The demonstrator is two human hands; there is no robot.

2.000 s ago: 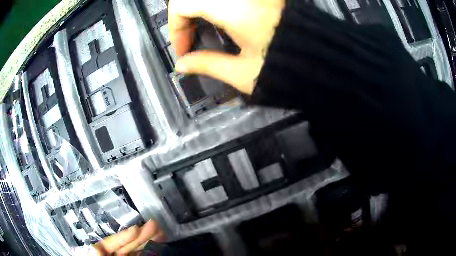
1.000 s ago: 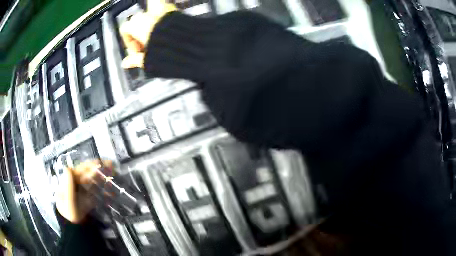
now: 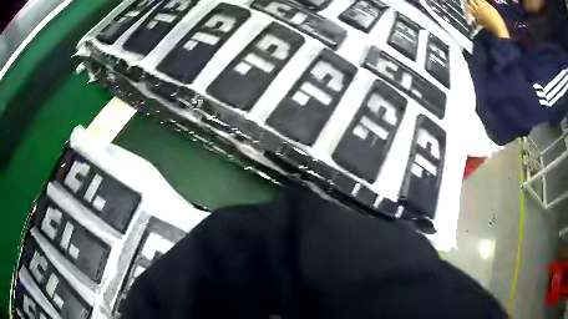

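Note:
A packing tray (image 3: 127,246) lies at the lower left, holding several black phone housings (image 3: 112,194) with pale cut-out areas. The wearer's dark sleeve covers the bottom centre and hides part of this tray. Neither my left hand nor my right hand is visible. No pad or pad sheet can be made out.
Stacked trays (image 3: 261,118) of housings, with shiny bumpy dark edges, fill the upper middle. Green bench surface (image 3: 193,165) shows between. Another person's hand (image 3: 488,17) and striped sleeve are at the upper right. Grey floor, yellow line and a red object (image 3: 558,283) are at right.
The view has swung right to the stacked trays, floor and another person. The working tray now sits at the lower left, and both hands have left the picture.

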